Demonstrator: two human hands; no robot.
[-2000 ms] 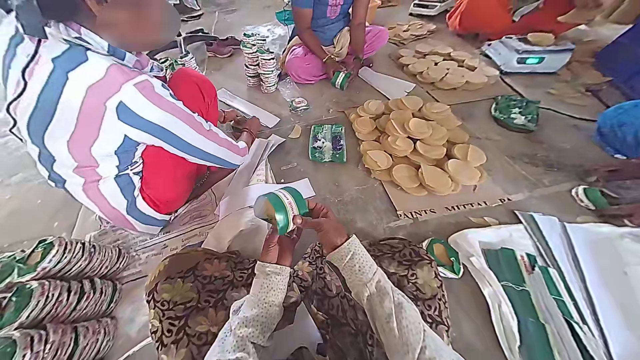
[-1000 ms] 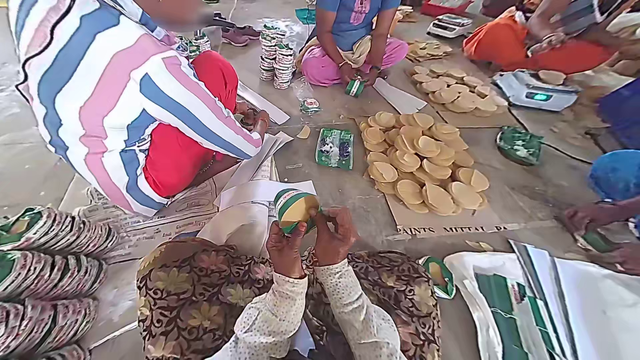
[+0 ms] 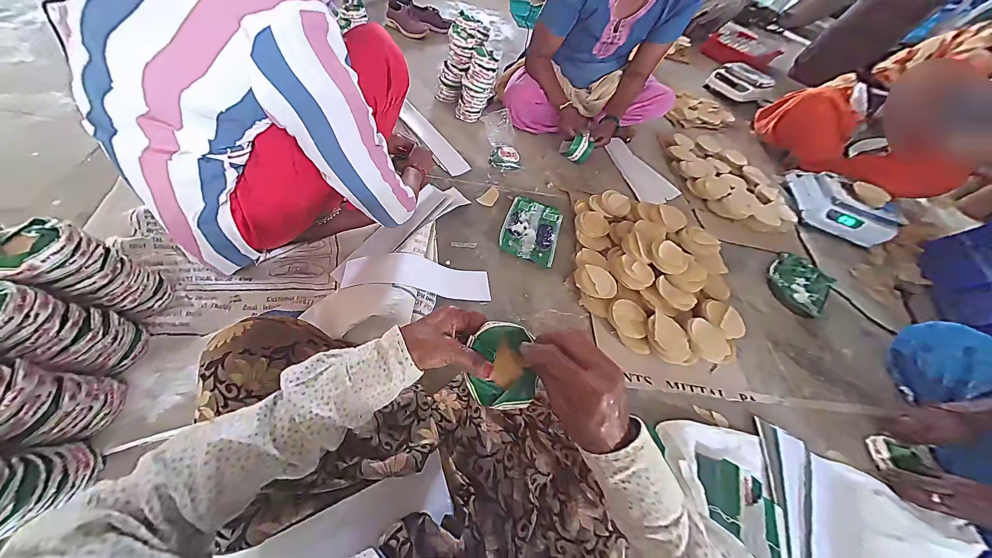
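Note:
Above my lap, both hands hold a round packet wrapped in green printed film (image 3: 496, 341), with a tan patch showing at its middle. My left hand (image 3: 446, 341) grips its left edge, thumb across the near face. My right hand (image 3: 581, 384) has its fingers at the packet's right side and is somewhat blurred; the fingertips touch the tan patch. Beyond my right hand, stacks of thin round tan discs (image 3: 659, 271) lie on a cardboard sheet. White paper strips (image 3: 418, 277) lie past my left hand. A flat green printed packet (image 3: 532, 231) rests on the floor between strips and discs.
Rows of wrapped round packets (image 3: 70, 325) stand at the left. A person in a striped top (image 3: 194, 101) sits at the left front, others opposite and at the right. A digital scale (image 3: 841, 209) sits at the right. White-and-green sheets (image 3: 806, 496) lie right of my lap.
The packet in my hands has turned: its green side with a white band faced up earlier, and now the green film with the tan patch faces me. My hands have stayed over my lap.

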